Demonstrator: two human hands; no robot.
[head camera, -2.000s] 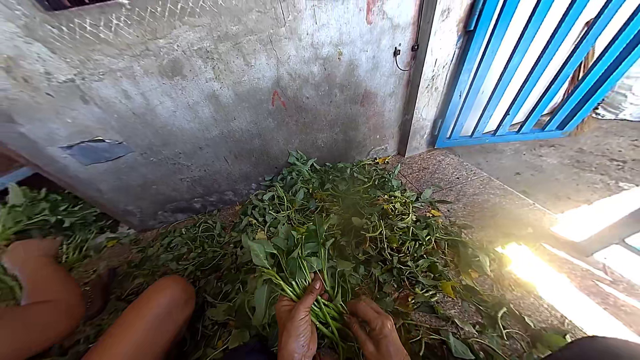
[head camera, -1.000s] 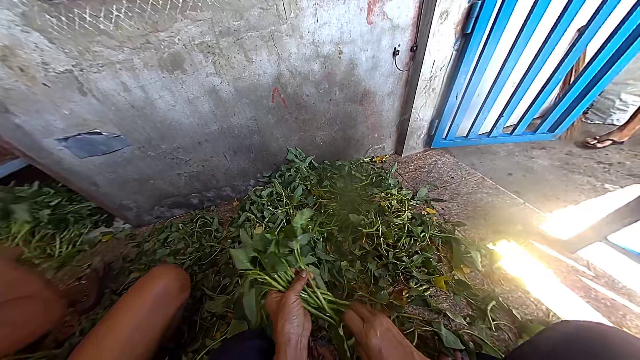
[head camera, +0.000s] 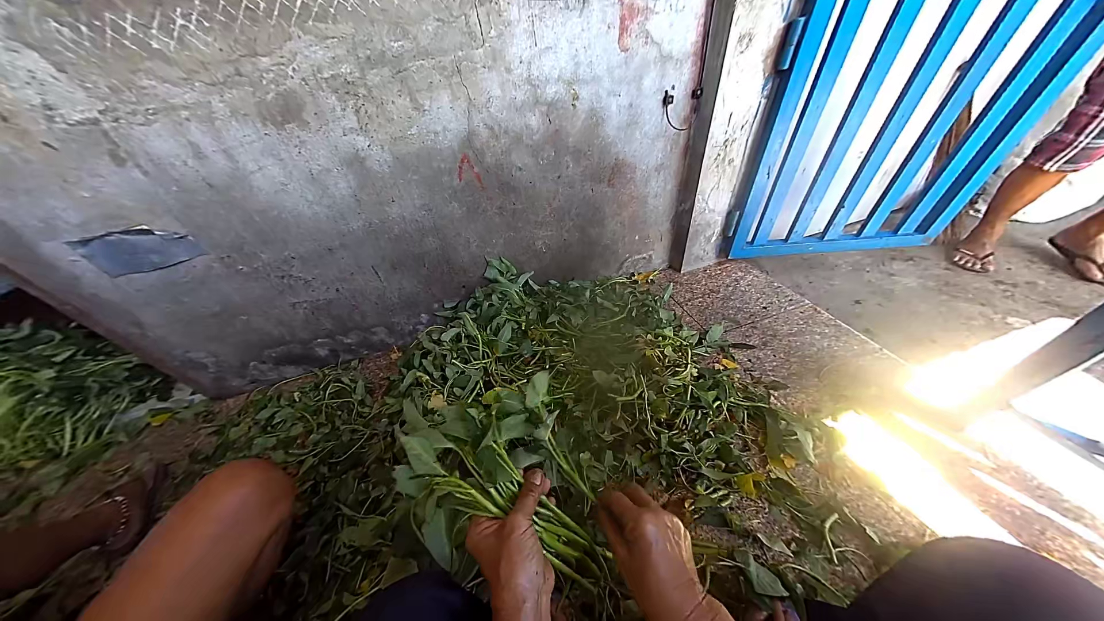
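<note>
My left hand is closed around a bunch of leafy green stems, thumb on top, with the leaves fanning out up and to the left and the thick stem ends pointing down to the right. Just right of it, my right hand has its fingers curled at the side of the bunch, by a single upright stem; whether it grips that stem is hard to see. Beyond both hands a broad heap of loose leafy greens, some leaves yellow, lies on the ground against the wall.
A rough concrete wall rises behind the heap. At the right are a blue metal gate and a standing person's sandalled feet. Another person's bent knee is close on the left, with more greens beyond it.
The standing person's legs have come into view by the gate. The arm of the person on the left has gone from view. My left hand keeps hold of the bunch.
</note>
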